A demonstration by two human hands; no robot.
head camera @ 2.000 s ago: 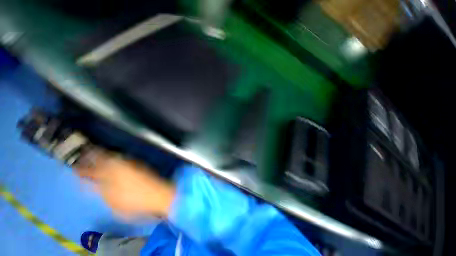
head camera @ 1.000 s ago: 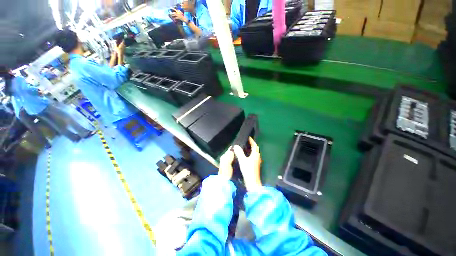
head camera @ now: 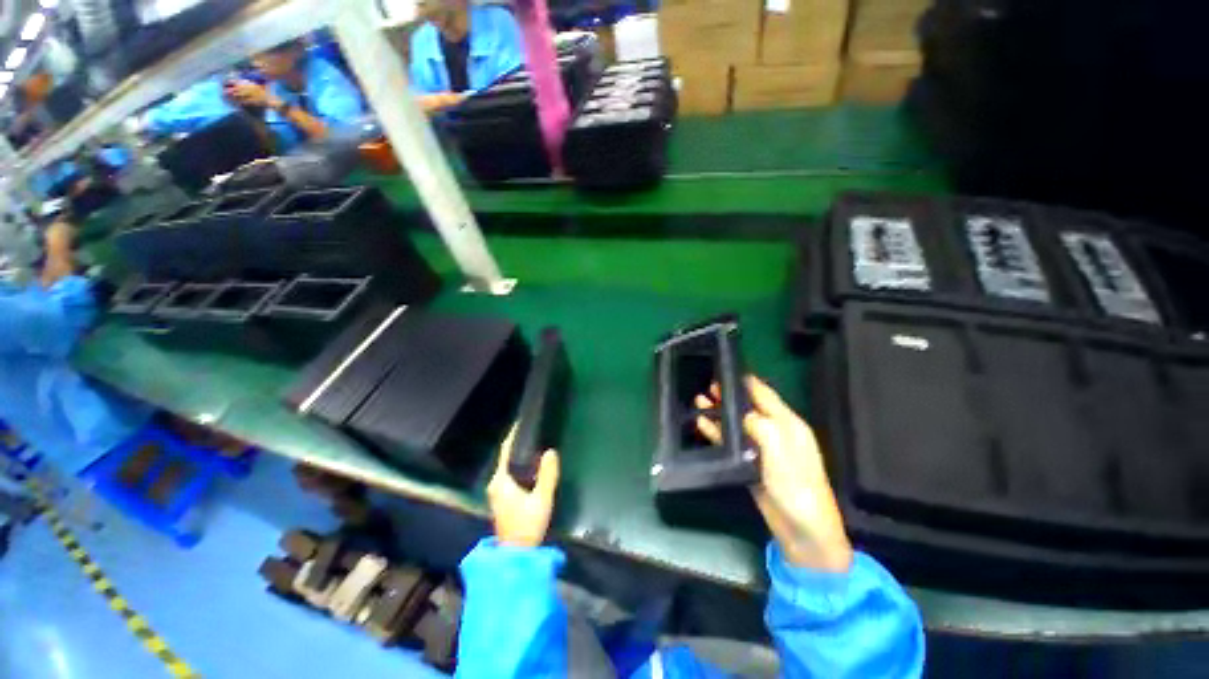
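Observation:
My left hand (head camera: 524,497) grips the near end of a thin black panel (head camera: 540,405), which stands on edge on the green bench, right of the panel stack (head camera: 431,378). My right hand (head camera: 789,471) grips the right side of a dark frame (head camera: 674,411) with a long window opening. My fingers reach into the opening and my thumb is at its outer side. The frame looks slightly tilted, its near end toward me. The panel stack has a pale strip across its top.
Black foam trays (head camera: 1021,425) stand at the right, some pockets with silvery plates (head camera: 888,252). Open black boxes (head camera: 312,295) stand further left. A white post (head camera: 424,159) rises from the bench. Brown and grey blocks (head camera: 351,584) lie on the floor. People in blue smocks work beyond.
The view has turned right. My hands, earlier together on one dark part, are now apart. My left hand holds the panel on edge; my right hand has taken hold of the frame.

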